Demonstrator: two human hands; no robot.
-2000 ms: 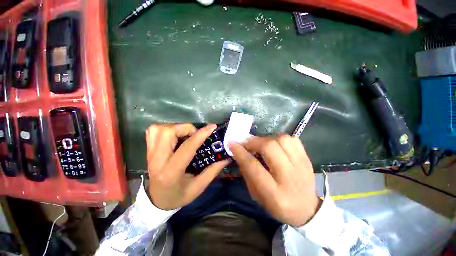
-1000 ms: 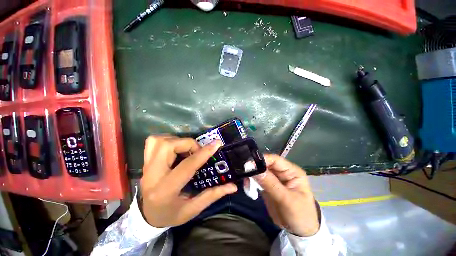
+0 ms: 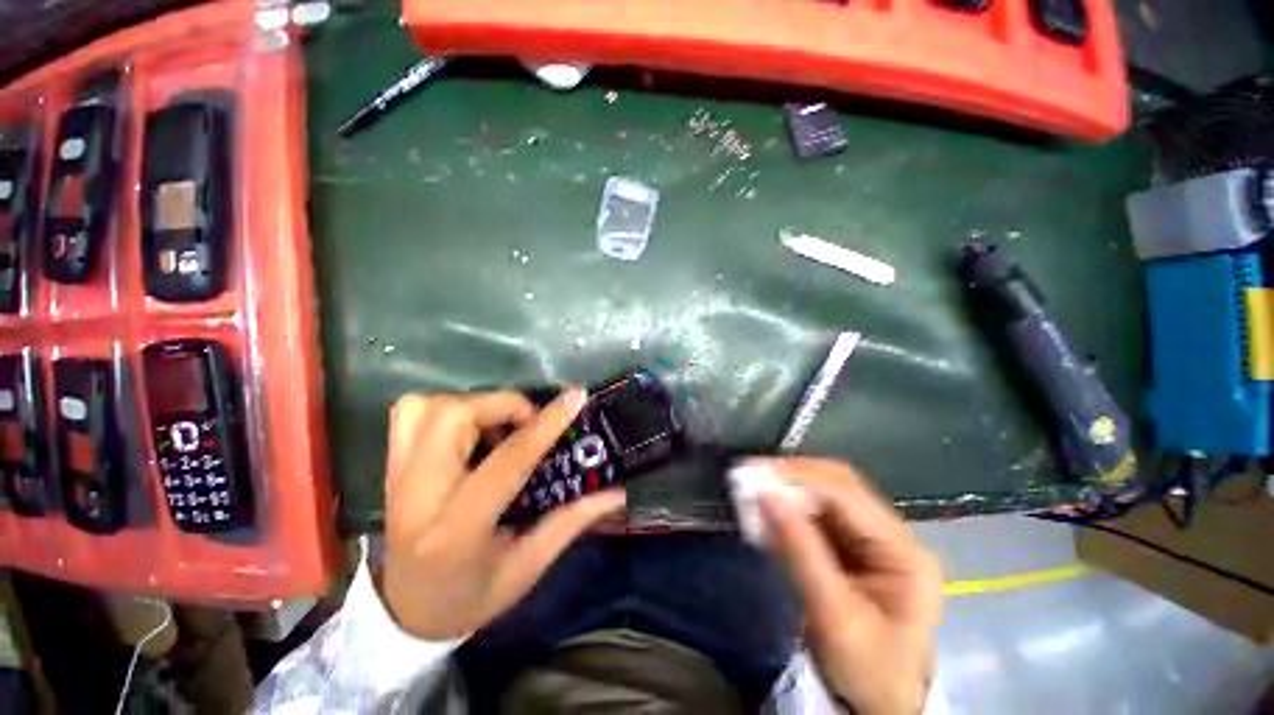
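A black keypad phone (image 3: 590,450) with its small dark screen lies tilted in my left hand (image 3: 478,506) at the mat's front edge. My left fingers and thumb hold its lower part and hide some keys. My right hand (image 3: 852,566) is to the right, apart from the phone, and pinches a blurred white tissue (image 3: 766,500) between thumb and fingers. A clear grey-framed display window (image 3: 627,218) lies on the green mat beyond the phone.
A red tray (image 3: 324,419) of phones stands left, another red tray (image 3: 782,59) at the back. Tweezers (image 3: 822,390), a white stick (image 3: 838,259), a battery (image 3: 815,130), screws (image 3: 720,137) and a marker pen (image 3: 396,95) lie on the mat. An electric screwdriver (image 3: 1051,366) lies right, beside a blue device (image 3: 1209,356).
The front cover that was lifted at an angle over the phone now lies in line with it. My right hand has moved right, away from the phone, with the tissue. The camera view has shifted.
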